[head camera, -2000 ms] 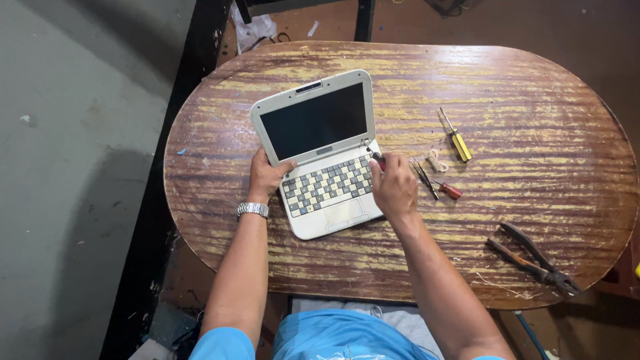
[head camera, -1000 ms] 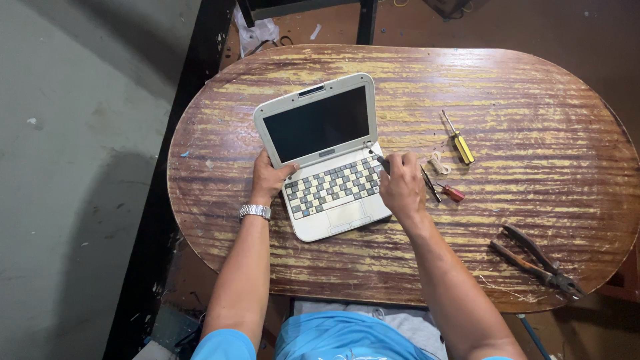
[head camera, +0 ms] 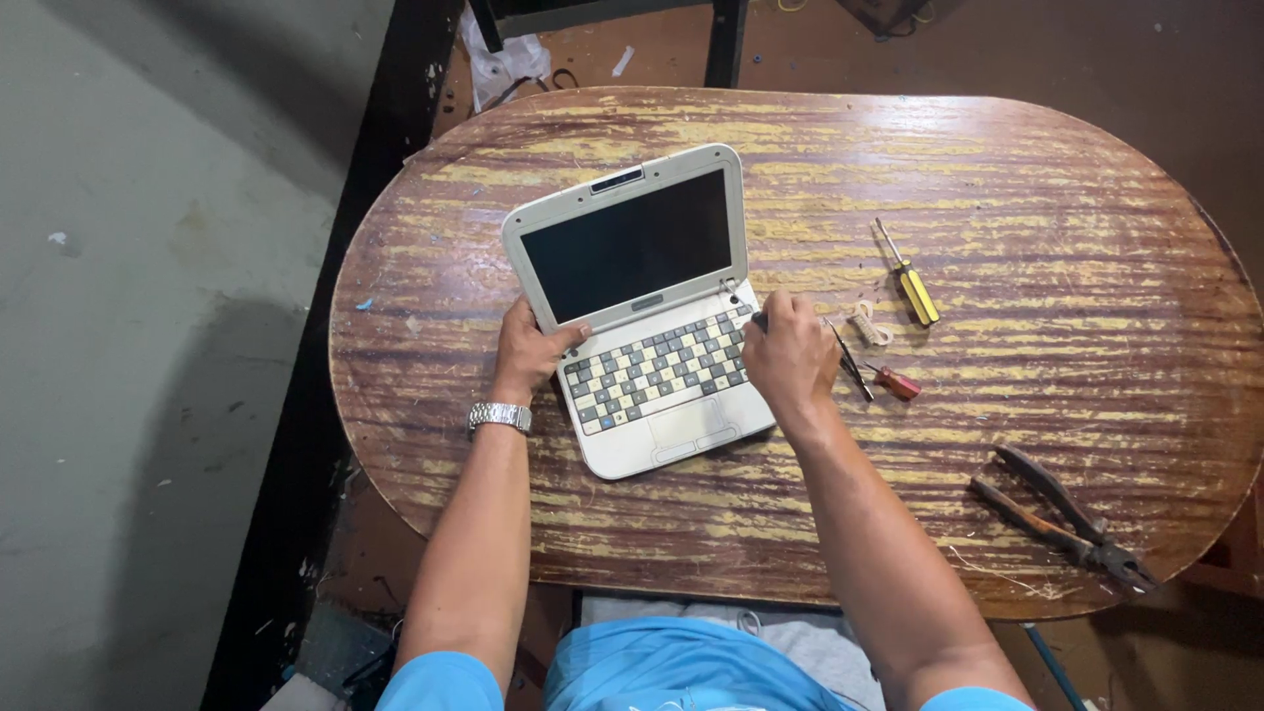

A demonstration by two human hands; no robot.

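A small white laptop (head camera: 632, 415) with a dark screen and a keyboard of dark and cream keys lies open and turned on the table. My left hand (head camera: 533, 351) grips its left side near the hinge, thumb on the lower screen corner. At the right hinge, my right hand (head camera: 793, 354) holds a tool with a dark handle, mostly hidden by the fingers; a thin shaft seems to point at the hinge. Just right of that hand lie black tweezers (head camera: 851, 363), a small red-handled screwdriver (head camera: 897, 382) and a coiled pale cord (head camera: 870, 324).
The oval wooden table (head camera: 1066, 296) has a worn, streaked top. A yellow-handled screwdriver (head camera: 917, 293) lies at the right, beyond the cord. Rusty pliers (head camera: 1076, 528) rest near the lower right edge. Past the far edge stand dark furniture legs (head camera: 726, 44) beside a white plastic bag (head camera: 502, 61).
The tool in my right hand showed red two seconds ago; now a dark part shows. My left hand has stayed on the laptop's left side.
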